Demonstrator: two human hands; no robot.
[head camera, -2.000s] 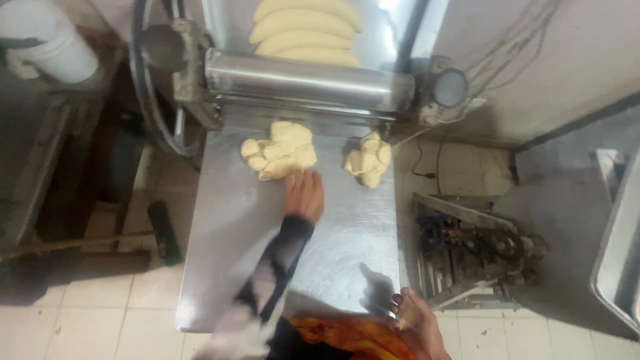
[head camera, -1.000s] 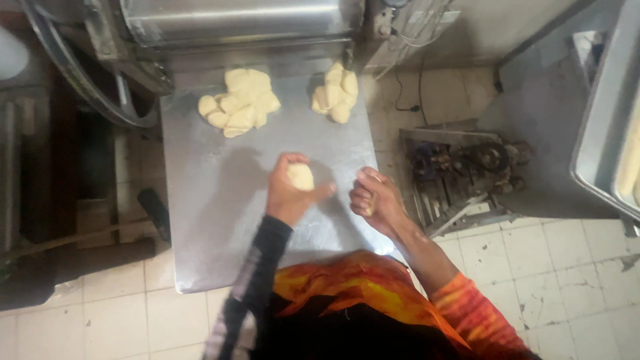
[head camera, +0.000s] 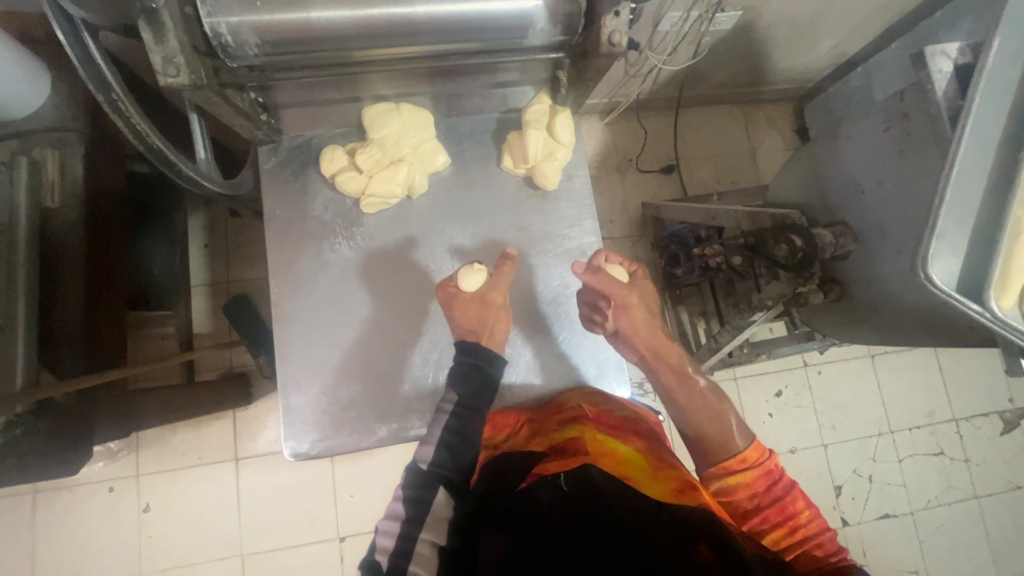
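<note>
My left hand (head camera: 480, 308) is closed around a piece of pale dough (head camera: 473, 277), its thumb pointing away from me, over the middle of the metal table (head camera: 320, 384). Over the table's right edge, my right hand (head camera: 616, 304) grips another piece of dough (head camera: 616, 272), which shows between its fingers. Beyond both hands, a large clump of dough pieces (head camera: 392, 152) lies on the table below the roller. A smaller dough clump (head camera: 542, 140) lies to its right, near the table's right edge.
A dough sheeter's metal roller (head camera: 392, 24) spans the far end, with a large wheel (head camera: 128, 104) at its left. On the right are a motor on a frame (head camera: 784, 248) and a metal tray (head camera: 952, 240). A brush head (head camera: 248, 328) is left of the table.
Two seconds ago my left hand was at the large clump; it has come back toward me and now holds dough. My right hand has risen from the table's near right corner. The view has shifted.
</note>
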